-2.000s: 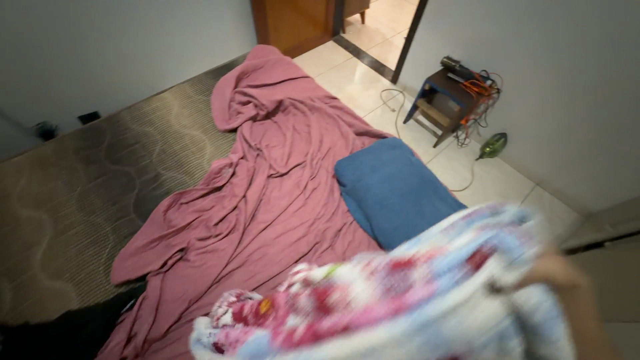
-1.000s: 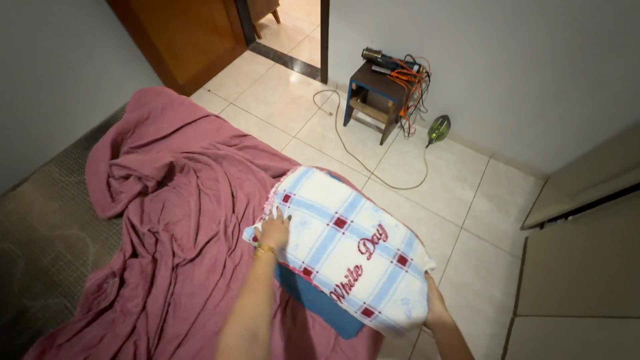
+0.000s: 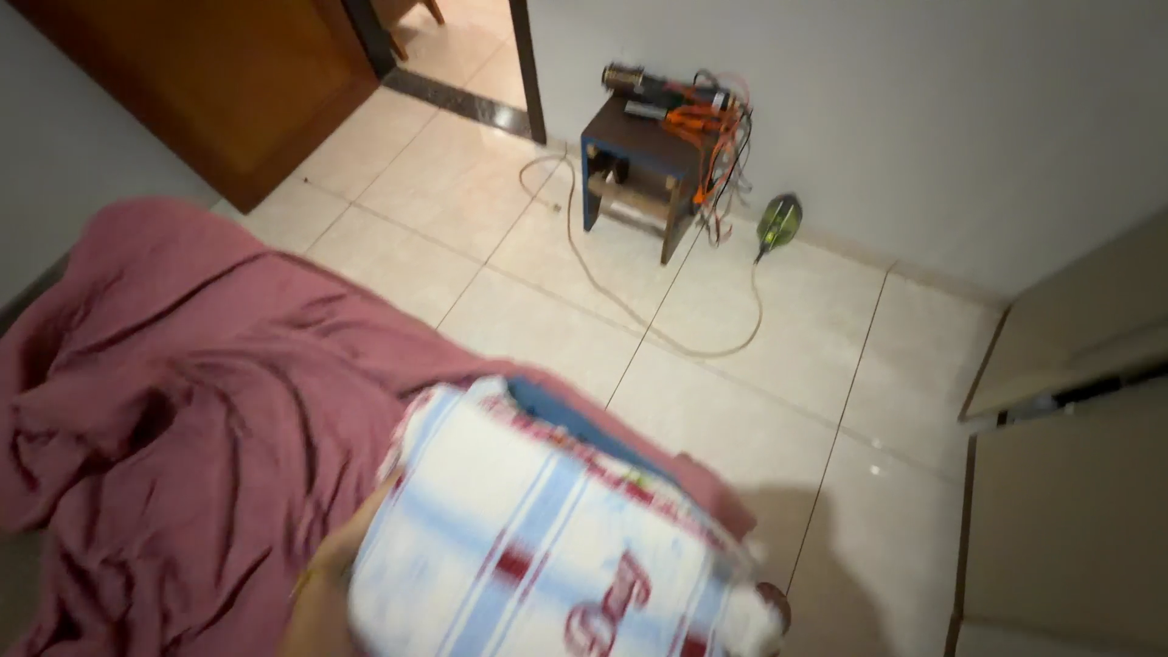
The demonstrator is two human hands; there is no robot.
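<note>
A folded white, blue and red checked cloth (image 3: 547, 538), which bears lettering, fills the bottom middle of the head view and is blurred. My left hand (image 3: 365, 520) is at its left edge, with the fingers mostly hidden by the cloth. At its right edge only a little of my right hand (image 3: 774, 607) shows, closed on the cloth's corner. Just behind the cloth, a folded blue cloth (image 3: 584, 424) lies on the rumpled pink blanket (image 3: 301, 392).
A small dark stool (image 3: 639, 146) stands by the wall, with tools and orange cords on top. A green device (image 3: 780, 222) with a long cable lies on the tiled floor (image 3: 730, 401). A wooden door (image 3: 228, 82) is at upper left, beige cabinets (image 3: 1068, 529) at right.
The checked cloth was flat over the blue one a second ago, with my left hand spread on top; now that hand is at its left edge and the cloth looks lifted toward me.
</note>
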